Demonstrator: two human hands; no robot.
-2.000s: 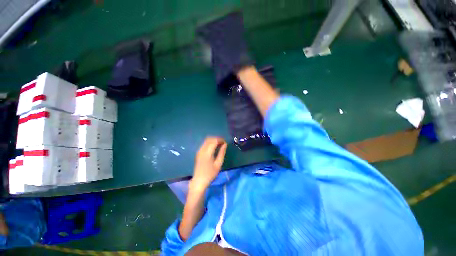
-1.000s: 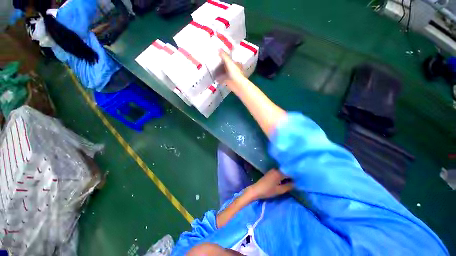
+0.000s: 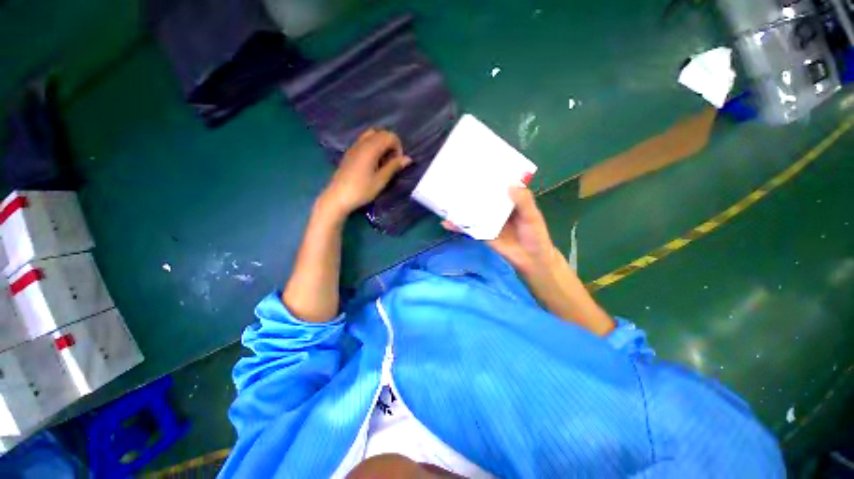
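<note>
A white product box (image 3: 474,178) with a small red patch at its right corner is held in my right hand (image 3: 527,229), over the bench's front edge. A stack of flat dark mailers (image 3: 384,79) lies on the bench in front of me. My left hand (image 3: 365,171) rests on the near part of the mailers with its fingers curled; whether it pinches the top mailer cannot be told. The box overlaps the right edge of the mailers in view.
White boxes with red bands (image 3: 61,299) are stacked at the bench's left. Dark packed mailers (image 3: 220,61) lie farther back. A brown cardboard strip (image 3: 648,157), a white scrap (image 3: 710,77) and clear trays (image 3: 788,70) are at the right. A blue stool (image 3: 136,430) stands below left.
My right hand has come back from the box stack with one box. My left hand has moved from the bench edge onto the mailers. The view has turned right.
</note>
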